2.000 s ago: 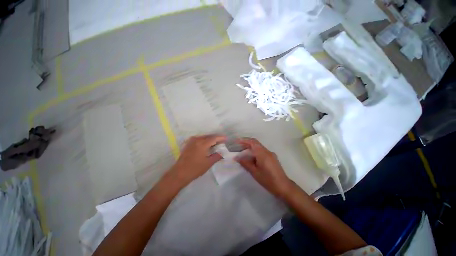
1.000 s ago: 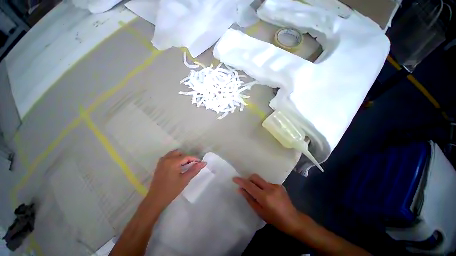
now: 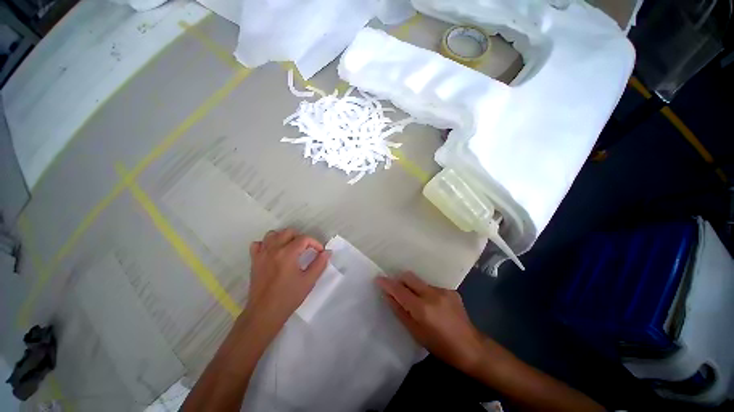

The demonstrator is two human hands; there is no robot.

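Observation:
A thin white bag panel (image 3: 342,346) lies at the table's front edge, its lower part running out of the picture. A small brighter white folded tab (image 3: 320,296) lies on it. My left hand (image 3: 283,261) pinches the panel's upper left corner by the tab, thumb and index finger together. My right hand (image 3: 426,310) rests with its fingertips on the panel's right edge. A heap of short white strips (image 3: 344,133) lies beyond the hands. A pale yellow glue bottle (image 3: 457,201) lies on its side to the right, nozzle pointing to the lower right.
Stacked white panels (image 3: 531,133) lie at the right, with a tape roll (image 3: 465,43) in their cutout. White sheets (image 3: 298,32) are at the back. A dark rag (image 3: 32,362) is at the far left. A blue object (image 3: 636,286) stands beyond the table's right edge.
The camera view has swung to the right. My right hand has moved from beside my left hand to the panel's right edge. My left hand stays at the tab.

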